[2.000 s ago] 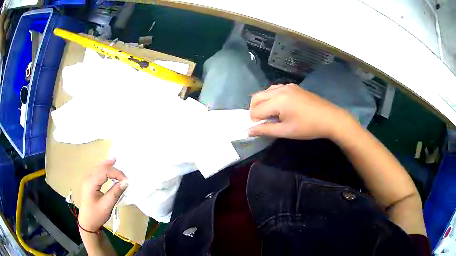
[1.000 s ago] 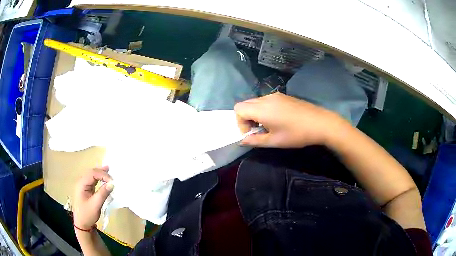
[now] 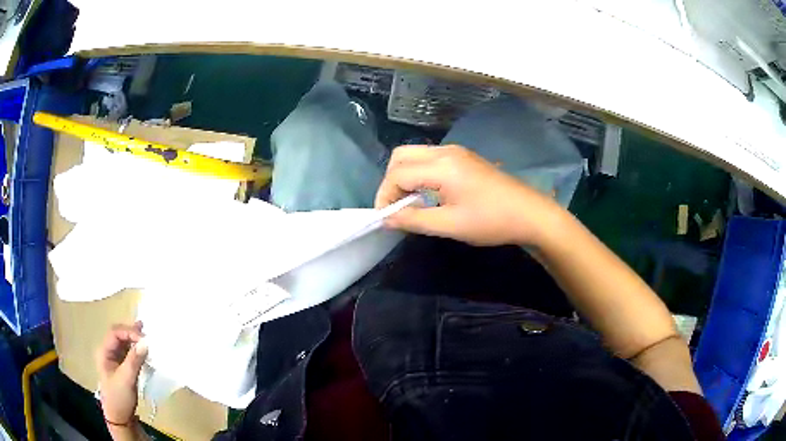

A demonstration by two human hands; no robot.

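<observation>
A white garment piece [image 3: 215, 258] lies spread over the trolley's cardboard sheet [image 3: 76, 332] and reaches across to the lap. My right hand [image 3: 465, 196] is closed on its right end and holds the fabric edge raised as a taut fold above the knees. A small grey thing shows between the fingers, unclear. My left hand [image 3: 121, 366] is at the cloth's lower left edge, thumb and fingertips pinching it. A small white flap with faint marks [image 3: 260, 303] lies on the cloth near the lap.
A chipped yellow trolley rail [image 3: 155, 155] crosses behind the cloth. A blue crate [image 3: 34, 207] stands at the left, another blue container [image 3: 739, 301] at the right. The white table edge [image 3: 345, 30] curves across the top. A metal grid plate [image 3: 431, 102] is under the table.
The view has shifted, so the trolley sits further left and lower. My right hand has lifted the fabric edge into a longer, straighter fold. My left hand stays at the lower left edge.
</observation>
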